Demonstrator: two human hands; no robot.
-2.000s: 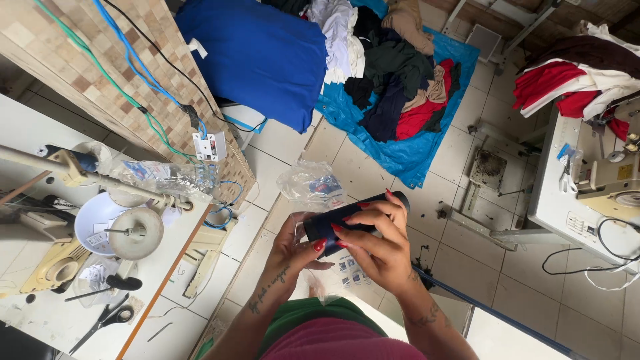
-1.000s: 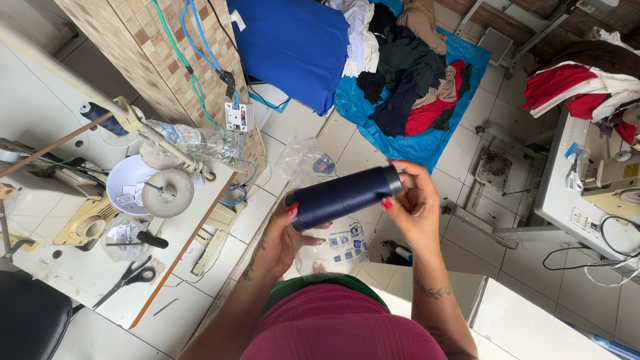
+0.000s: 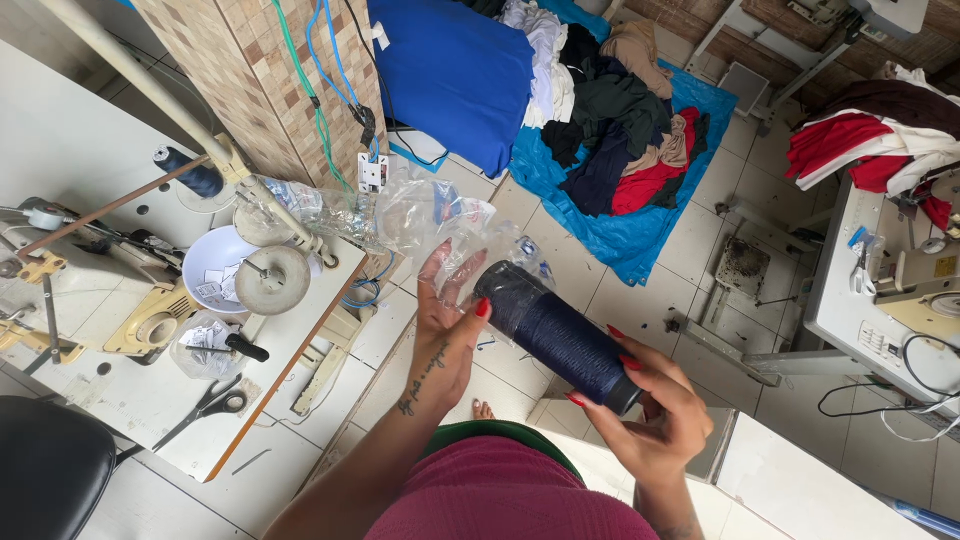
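A large spool of navy blue thread is held at an angle in front of my body. My right hand grips its lower right end by the black rim. At the upper left end, my left hand holds a clear plastic bag, which partly covers that end of the spool. The left fingers are behind the film, the thumb near the spool's rim. Another navy thread cone stands on the thread stand at the left table.
On the left sewing table are black-handled scissors, a white bowl with labels and a sewing machine. Clothes lie on a blue tarp ahead. Another sewing machine table is at the right.
The clear plastic bag, lower down by the floor in the earlier view, is now in my left hand over one end of the spool. The spool has tilted, its right end now lower.
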